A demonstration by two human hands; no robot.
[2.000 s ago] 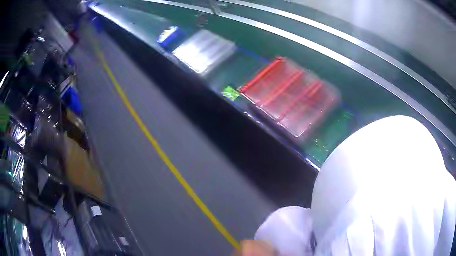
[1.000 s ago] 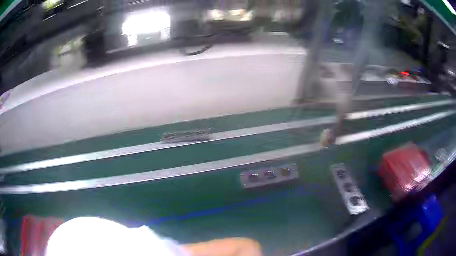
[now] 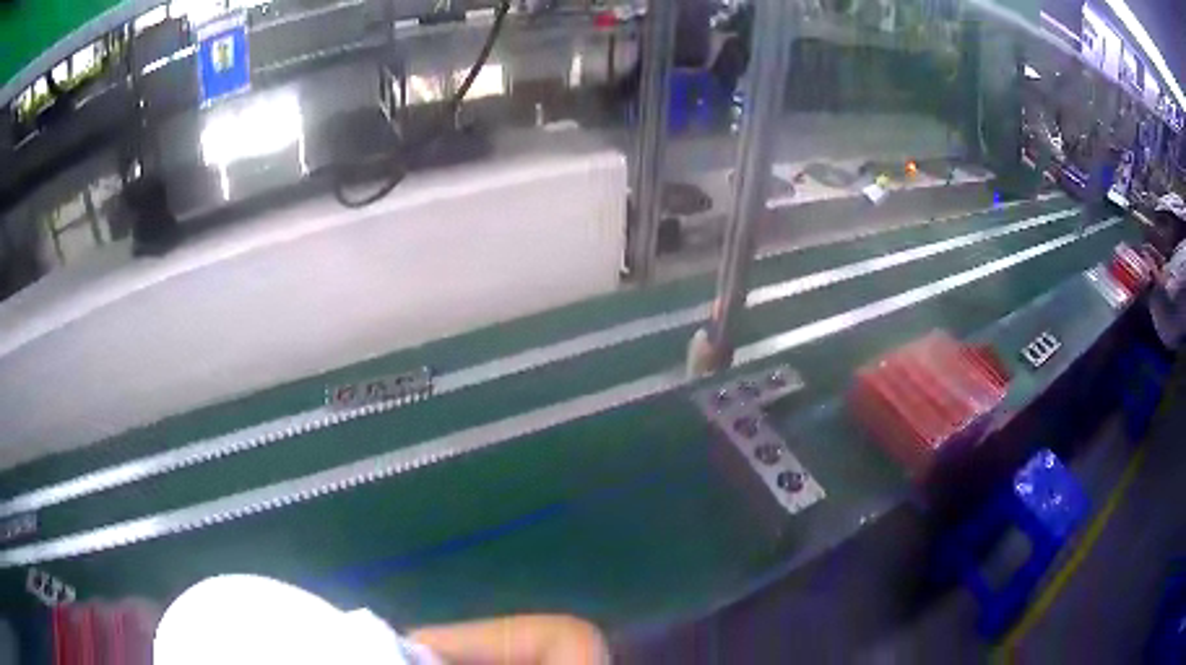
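Neither of my hands is in view. Nearest ahead on the dark-green belt (image 3: 559, 526), a silver three-hole metal plate (image 3: 767, 452) lies at right of centre with dark round cutouts. A second, similar plate (image 3: 777, 381) lies at its far end, and the two look touching or overlapping. To their right stands a stack of clear trays with red contents (image 3: 926, 394), near the bench edge. Another plate (image 3: 379, 387) lies by the far silver rail. A small plate (image 3: 50, 587) and red trays (image 3: 107, 634) show at the lower left.
A person's white cap (image 3: 267, 626) and bare arm (image 3: 514, 639) block the bottom. A metal post (image 3: 744, 195) rises beyond the rails. Blue stools (image 3: 1021, 520) stand right of the bench. Another plate (image 3: 1041, 348) and a person (image 3: 1171, 273) show farther along.
The view has swung from the floor and yellow line across to the belt, then farther along the line. The two plates, apart one second ago, now appear together. The capped person remains at the bottom.
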